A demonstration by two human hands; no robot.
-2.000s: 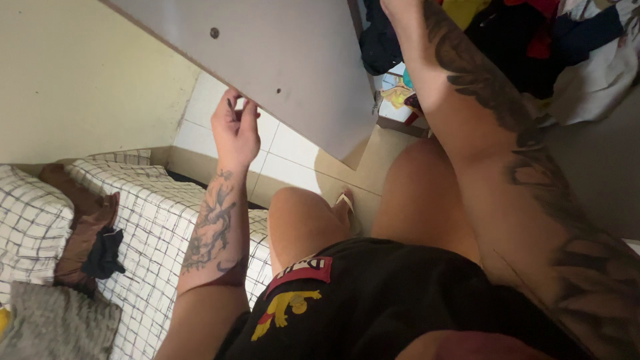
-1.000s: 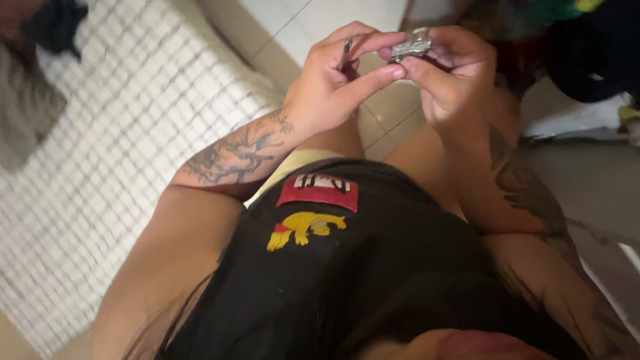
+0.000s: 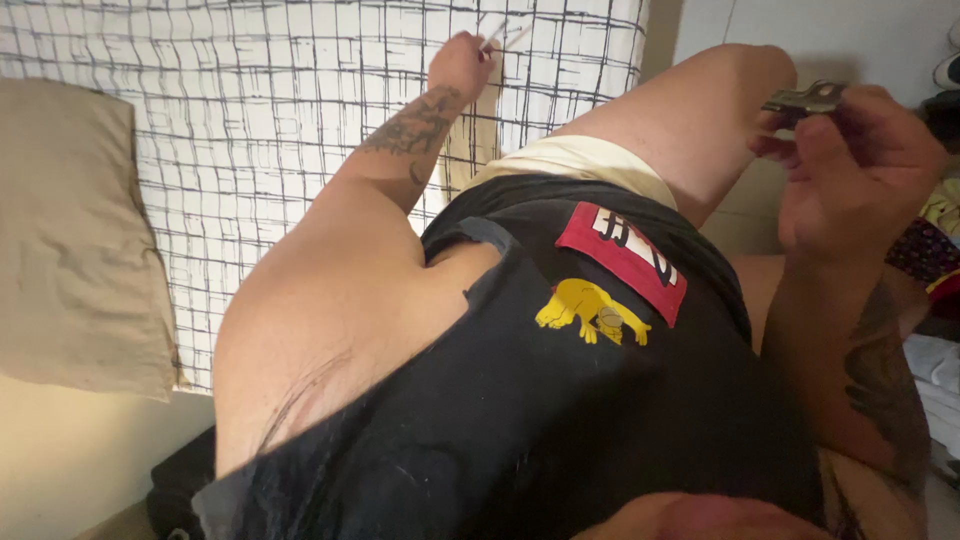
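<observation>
My left hand (image 3: 461, 69) is over the black-and-white checked bedsheet (image 3: 300, 82), its fingers closed on a thin, pale rod-like tool (image 3: 493, 35) whose kind is unclear. At the upper right, my right hand (image 3: 859, 161) grips a metal piece (image 3: 806, 99) that looks like a cabinet hinge, between thumb and fingers. The hinge has an oval opening and stands out to the left of the fingertips. My two hands are well apart, with my bent leg between them.
A beige pillow (image 3: 75, 240) lies on the bed at the left. Pale floor tiles (image 3: 750, 26) show at the top right. Clothes and patterned fabric (image 3: 919, 247) are piled at the right edge. A dark object (image 3: 180, 480) sits at the lower left.
One second ago both hands were together around the metal piece; now they are apart, the left over the bed. Two seconds ago my left hand was at a panel's edge. The view has turned toward the bed.
</observation>
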